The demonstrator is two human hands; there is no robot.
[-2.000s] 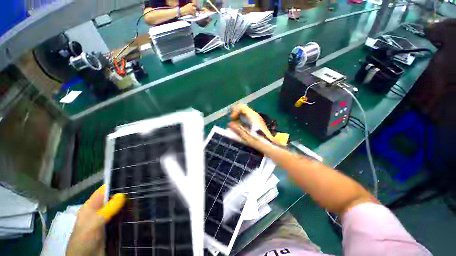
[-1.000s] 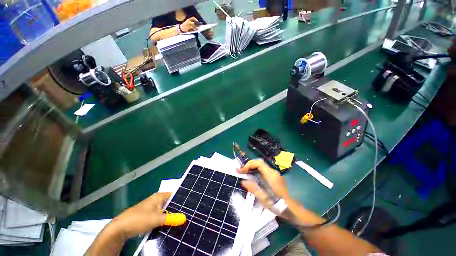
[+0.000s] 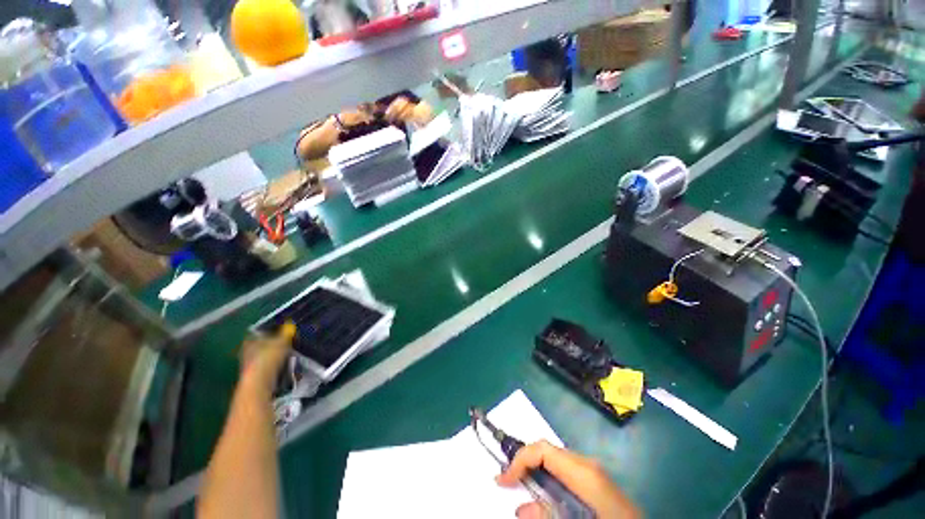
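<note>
My left hand (image 3: 266, 355), blurred, is at the left edge of a small stack of solar panels (image 3: 330, 322), dark cell face up, over the green conveyor. Its yellow-orange finger cot lies on the panel's edge, and white cable hangs below. My right hand (image 3: 558, 474) holds the black soldering iron (image 3: 507, 442), tip pointing up and left, above white back-up panels (image 3: 406, 478) on the bench in front of me. The bottom picture edge cuts off these panels.
The iron stand (image 3: 573, 355) with its yellow sponge (image 3: 622, 390) and a white strip (image 3: 695, 418) lie to the right. Behind them is the black soldering station (image 3: 700, 294) with its solder reel (image 3: 664, 182). A raised shelf (image 3: 355, 63) crosses above. Another person's arms show beyond the conveyor.
My left hand has moved forward and left with the dark-faced panels, from the bench to over the conveyor. White panel backs now show in front of me. My right hand still holds the iron.
</note>
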